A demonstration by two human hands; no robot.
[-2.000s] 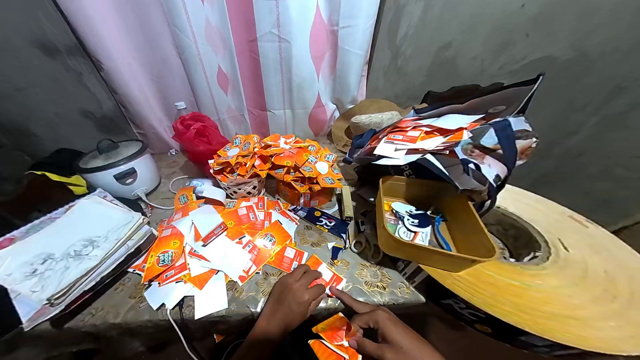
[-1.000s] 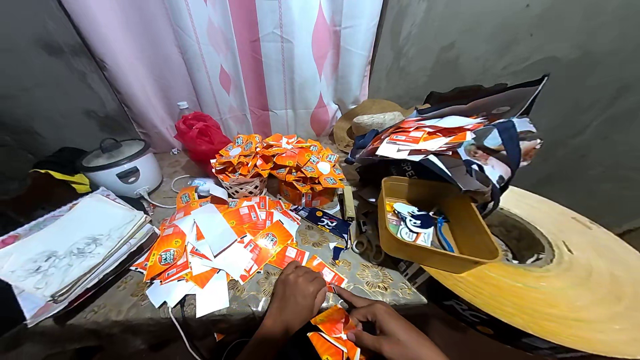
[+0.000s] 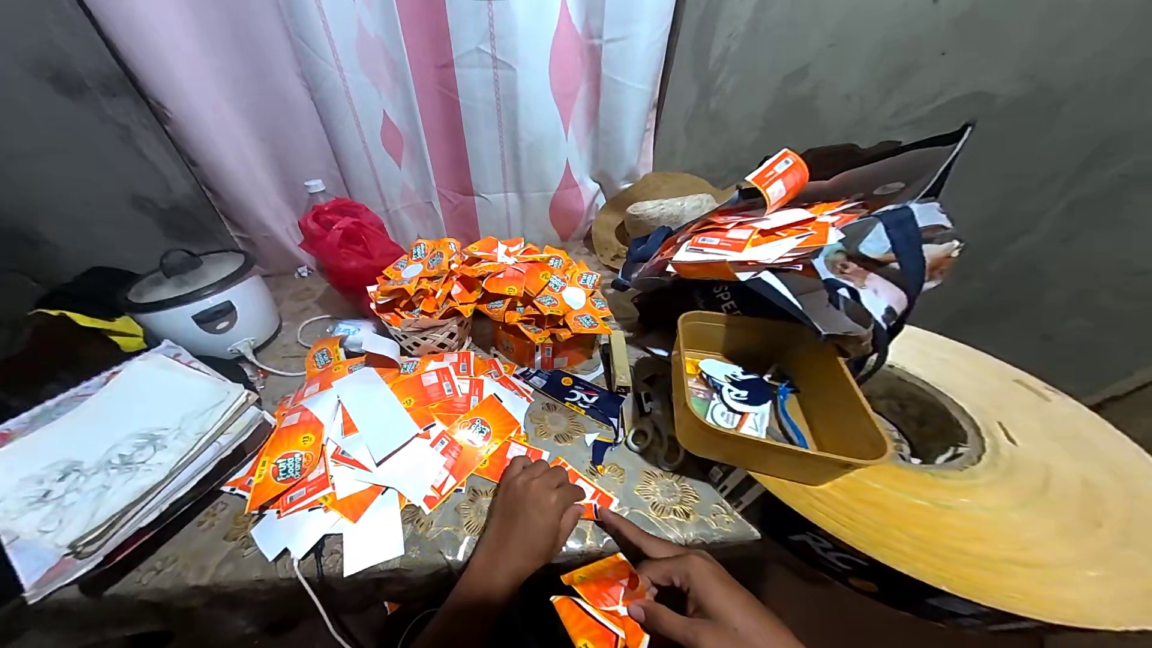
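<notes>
My left hand (image 3: 533, 506) presses with bent fingers on an orange printed label strip (image 3: 580, 486) at the table's front edge. My right hand (image 3: 688, 576) holds a folded orange label piece (image 3: 605, 598) between thumb and fingers, its index finger stretched out to the strip's right end. Left of my hands lies a loose heap of orange and white label pieces (image 3: 382, 432). Behind the heap, folded orange pieces (image 3: 517, 283) are piled on a small woven basket (image 3: 432, 337). A dark blue label (image 3: 576, 396) lies right of the heap.
A brown plastic bin (image 3: 846, 441) with small items stands at right, before a bag (image 3: 886, 270) stuffed with labels. A large yellowish roll (image 3: 1008, 504) is beyond it. Scissors (image 3: 661, 445) lie beside the bin. At left are a rice cooker (image 3: 211, 310) and a paper stack (image 3: 117, 468).
</notes>
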